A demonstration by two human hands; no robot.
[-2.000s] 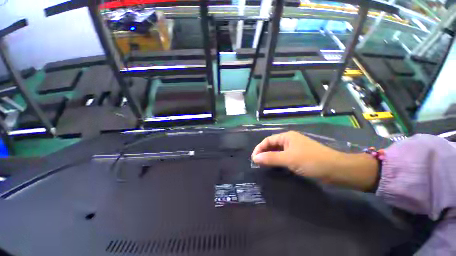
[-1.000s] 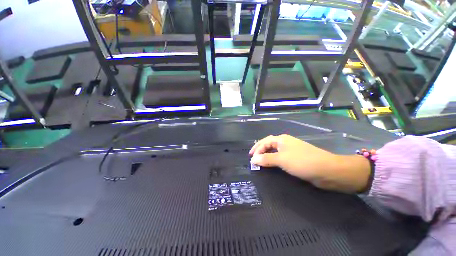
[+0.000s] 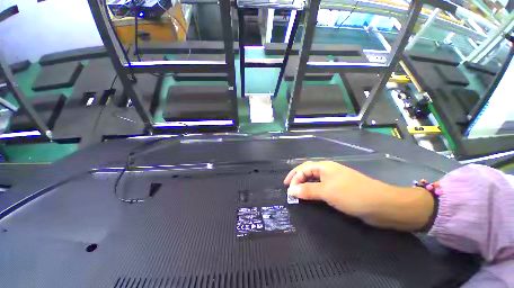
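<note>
The black ribbed rear cover (image 3: pixel 169 230) of a television fills the lower part of the view. A dark rating label (image 3: pixel 265 220) with white print sits near its centre. My right hand (image 3: pixel 318 183) comes in from the right, thumb and index finger closed on a small white sticker (image 3: pixel 292 198), just above the rating label's right end. The sticker is at the cover's surface; whether it is stuck down I cannot tell. My left hand is not in view.
A thin black cable (image 3: pixel 117 188) loops on the left of the cover. Beyond the set stand dark metal frames (image 3: pixel 234 73) over a green floor. A white paper (image 3: pixel 261 108) lies behind the set's top edge. A bright screen (image 3: pixel 493 107) shows at the right edge.
My right hand, with the small sticker at its fingertips, has moved slightly down and to the right. The view tilted down between the first two frames.
</note>
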